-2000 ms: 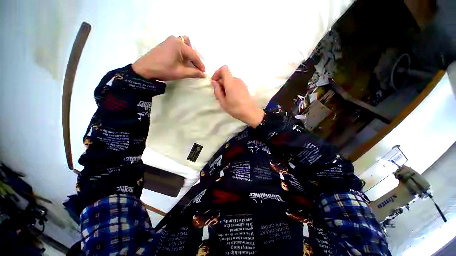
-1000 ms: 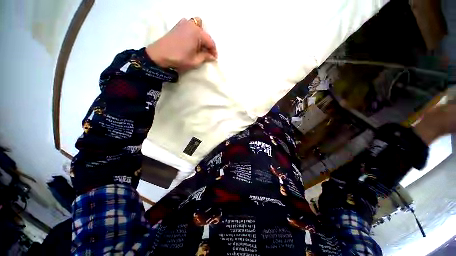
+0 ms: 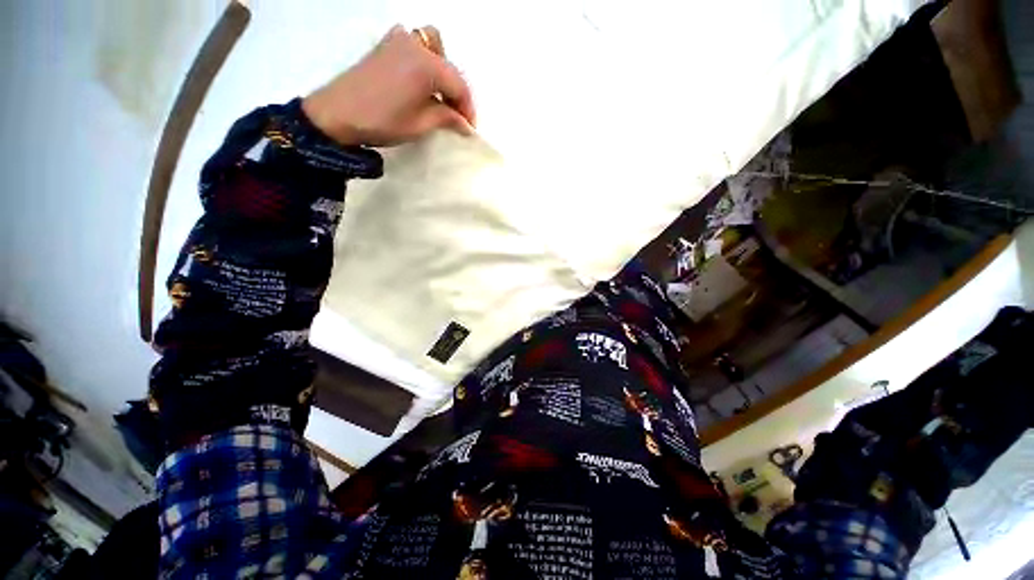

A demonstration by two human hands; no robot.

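My left hand (image 3: 399, 91) pinches the edge of the cream fabric piece (image 3: 425, 238) at its upper corner. The fabric lies slightly wrinkled, with its lower edge against my body. A small dark woven label (image 3: 449, 342) sits near the fabric's lower corner. My right hand is out of the picture; only its dark printed sleeve (image 3: 941, 408) reaches out to the right edge. No needle or thread can be made out at my left fingertips.
A white cloth (image 3: 635, 91) covers the table. A long curved brown ruler (image 3: 170, 170) lies at the left. A dark block (image 3: 361, 394) lies below the fabric. Scraps (image 3: 726, 272) lie beyond the table's right edge. Scissors handles (image 3: 785, 458) show at the lower right.
My right hand has let go of the fabric edge and swung far right, out of the picture. My left hand has kept its pinch. The view has shifted a little.
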